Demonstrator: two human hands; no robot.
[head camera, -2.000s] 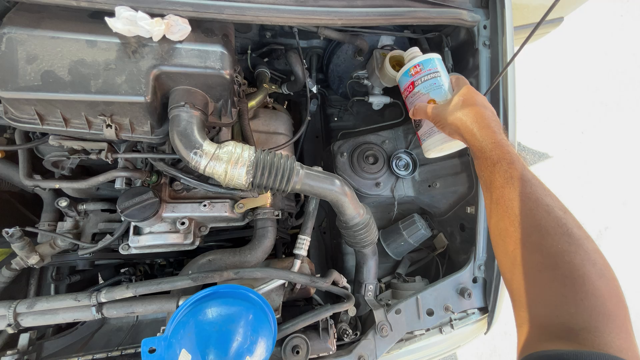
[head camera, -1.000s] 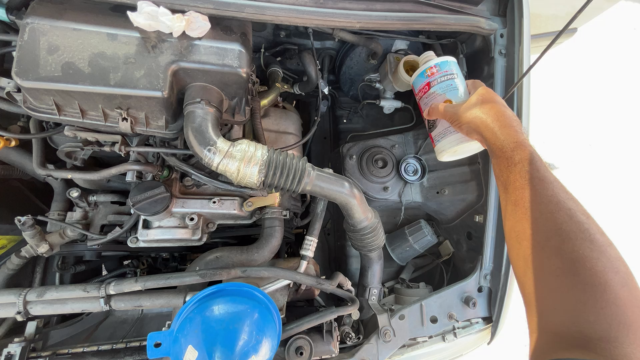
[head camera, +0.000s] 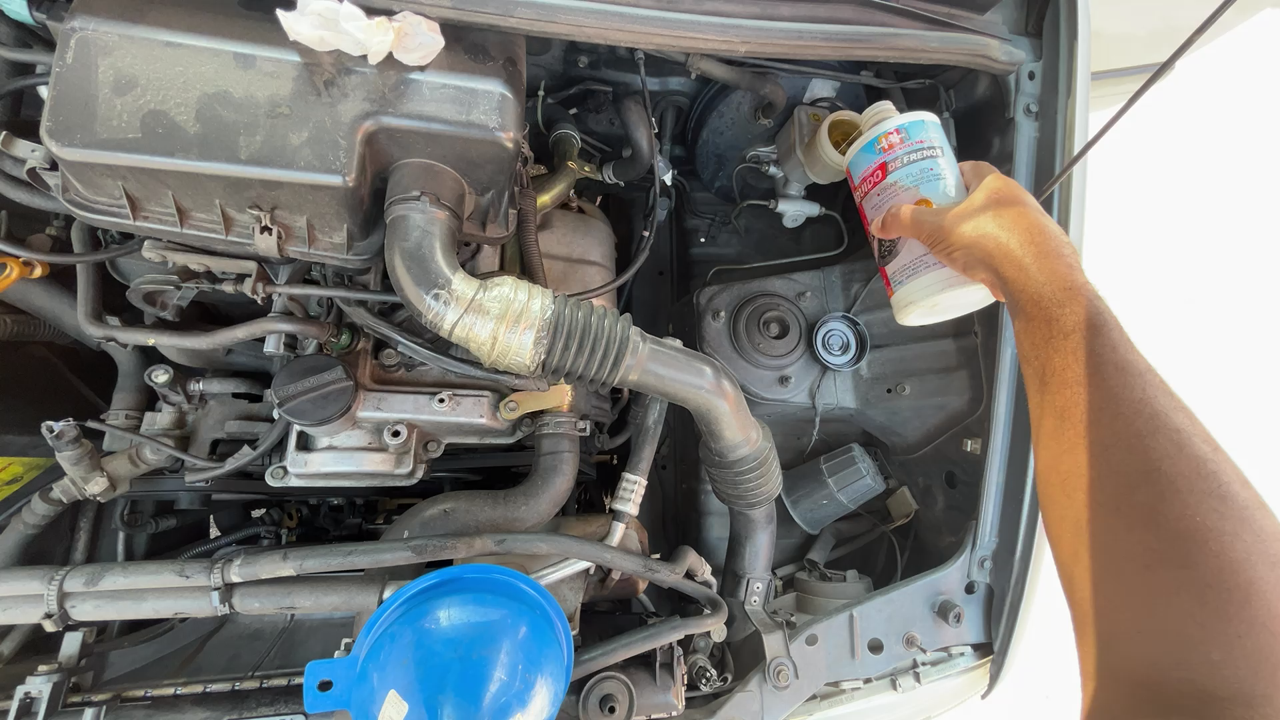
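My right hand (head camera: 985, 230) grips a white plastic brake fluid bottle (head camera: 915, 230) with a printed label, at the upper right of the engine bay. The bottle leans left, its uncapped neck up against the mouth of the brake fluid reservoir (head camera: 838, 140). Whether fluid is flowing cannot be told. Below the bottle, a round dark cap (head camera: 840, 341) lies beside the strut mount (head camera: 770, 333). My left hand is out of view.
A blue plastic funnel (head camera: 465, 645) sits at the bottom, near the radiator hoses. Crumpled white paper (head camera: 360, 32) lies on the black air filter housing (head camera: 250, 130). An air intake hose (head camera: 590, 343) crosses the middle. A thin prop rod (head camera: 1135, 98) slants at the upper right.
My right hand keeps its grip on the bottle, which stays tilted at the reservoir. The view has shifted slightly; nothing else has plainly moved.
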